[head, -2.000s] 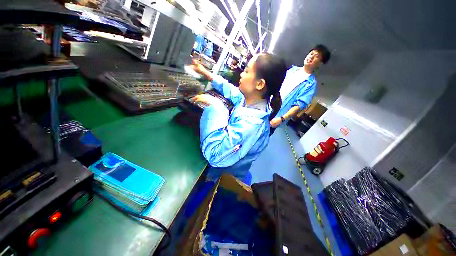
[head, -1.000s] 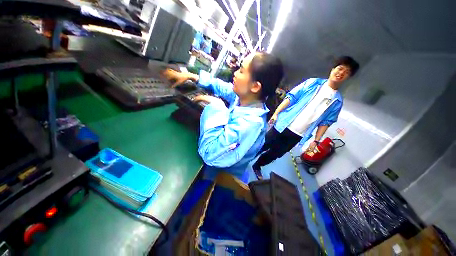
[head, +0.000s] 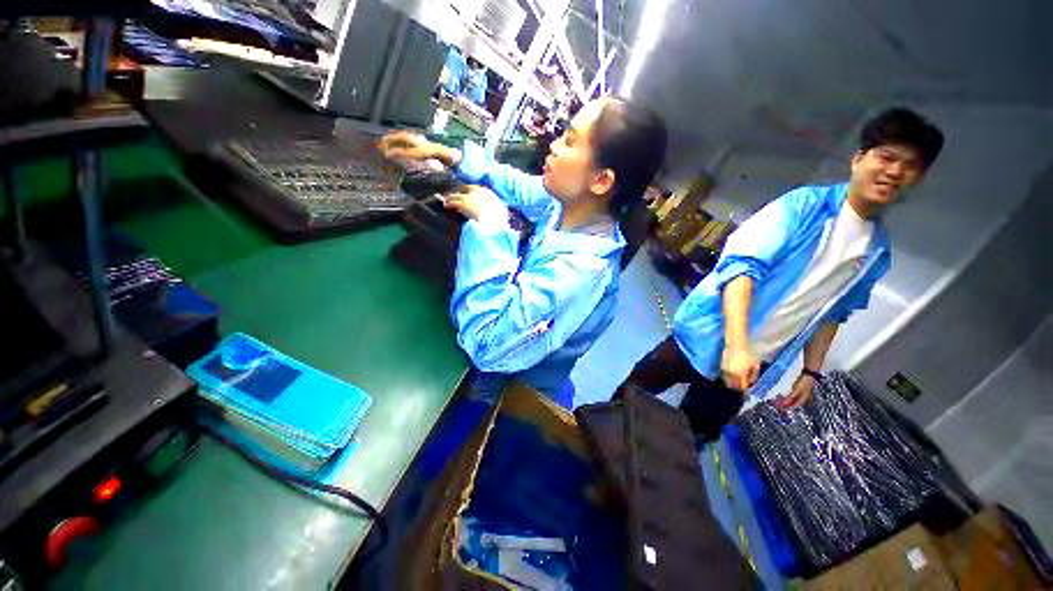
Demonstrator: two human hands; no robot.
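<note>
Neither of my hands is in the picture. Nearest in front of me, a stack of bright blue flat panels [head: 283, 393] lies on the green bench [head: 346, 318], with a black cable beside it. The black fixture [head: 110, 421] stands at the left edge, cut off, with a red button [head: 73, 540] and a small red light [head: 107, 487] on its front. An open brown carton [head: 468, 491] with blue lining and pale pieces inside stands at the bench's edge.
A seated person in light blue [head: 537, 277] reaches over a black slotted tray [head: 312, 185]. Another person [head: 797, 277] stands in the aisle, a hand by a film-wrapped black stack [head: 849, 473]. Black trays [head: 670, 496] stand beside the carton. A dark blue bin [head: 167, 306] is by the fixture.
The standing person has come nearer along the aisle, rightward in view, to the wrapped stack, and now hides the red wheeled machine. The seated person's arm has drawn back from its first raised reach.
</note>
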